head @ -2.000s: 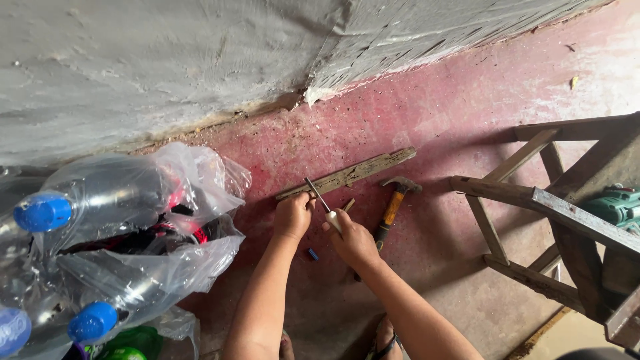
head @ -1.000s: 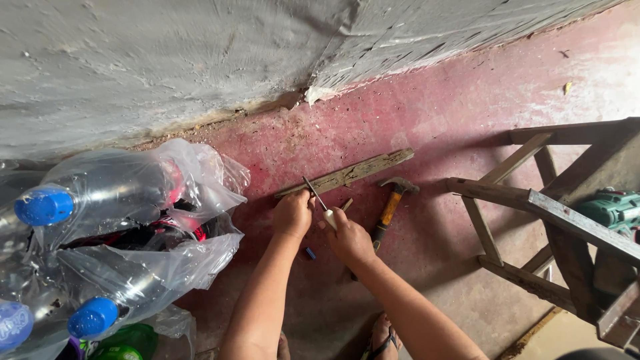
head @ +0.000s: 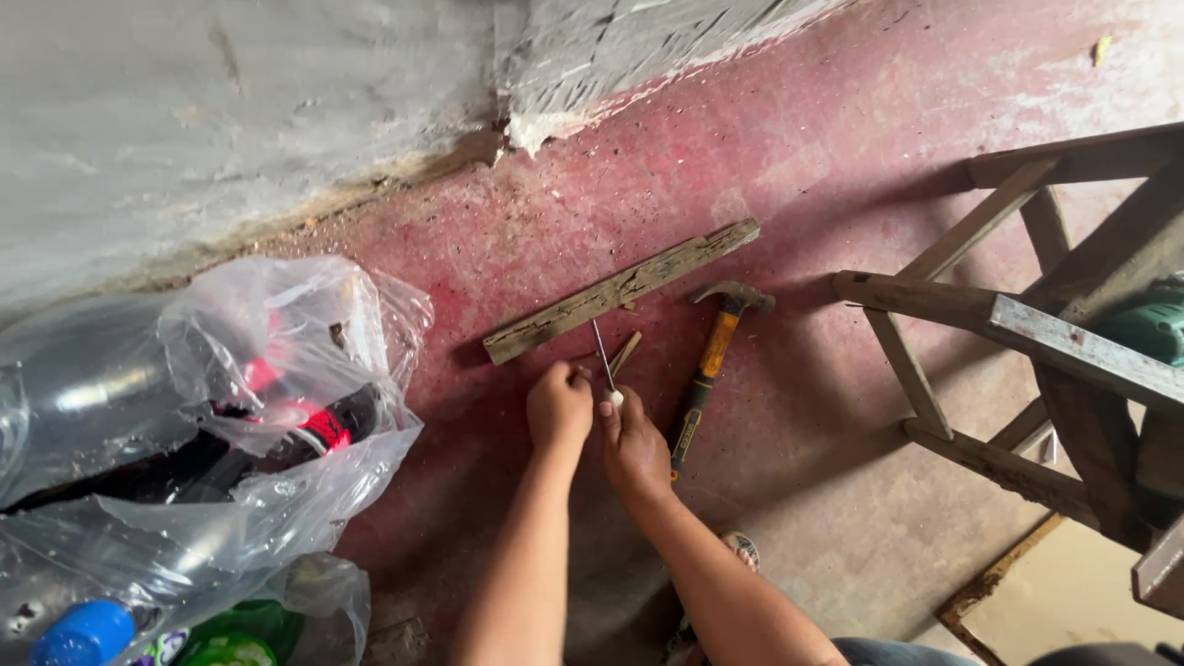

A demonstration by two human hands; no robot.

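My right hand (head: 636, 449) is closed on the white handle of a thin metal tool, seemingly a screwdriver (head: 602, 351), whose shaft points up toward a weathered wood piece (head: 620, 289). That wood lies slantwise on the red floor. Just left of the tool is my left hand (head: 560, 407), its fingers curled; whether it holds something small is hidden. A small wood sliver (head: 626, 352) rests beside the shaft. To the right of my right hand lies a claw hammer (head: 714, 356) with an orange and black handle.
Clear plastic bags of bottles (head: 120, 388) crowd the left side. On the right stands a wooden frame with legs (head: 943, 296), with a green tool (head: 1147, 324) behind its bars. A rough grey wall (head: 324, 102) runs along the top. A board (head: 1045, 583) lies at lower right.
My hands have moved apart slightly, and the tool's shaft, earlier slanting over my left hand toward the wood, now stands clear to its right. The view has shifted.
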